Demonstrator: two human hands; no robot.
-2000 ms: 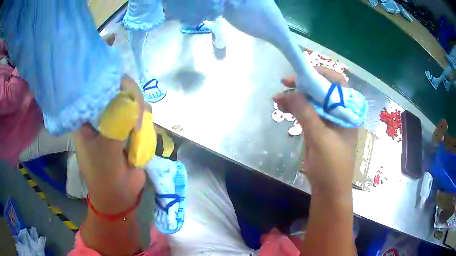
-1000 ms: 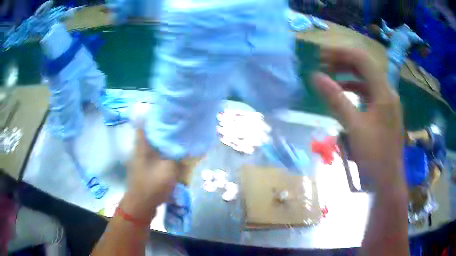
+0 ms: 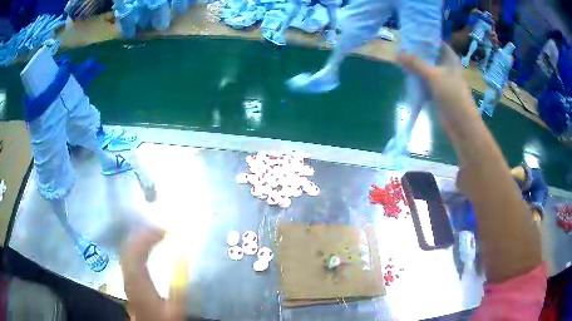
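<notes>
My right hand (image 3: 439, 72) grips a doll lower body (image 3: 421, 31) in pale trousers by one leg, upright over the green belt's near edge. Its top is cut off by the upper rim. My left hand (image 3: 150, 266) is low at the left, blurred, with yellow on its fingers; whether it holds anything cannot be told. Another doll lower body (image 3: 66, 125) with blue flip-flops stands on the bench at the left. White discs with red marks (image 3: 279, 178) lie in a pile, with a smaller group (image 3: 249, 243) nearer me.
A cardboard pad (image 3: 307, 263) bears a small white lump (image 3: 333, 261). Red pieces (image 3: 390, 197) and a dark phone (image 3: 428, 210) lie right of it. A small white bottle (image 3: 466, 247) lies beyond. The green belt (image 3: 188, 81) crosses behind the bench, with more doll parts past it.
The doll lower body has moved from in front of me to over the belt at the upper right, and my right hand now grips its leg. My left hand has let it go and dropped lower left.
</notes>
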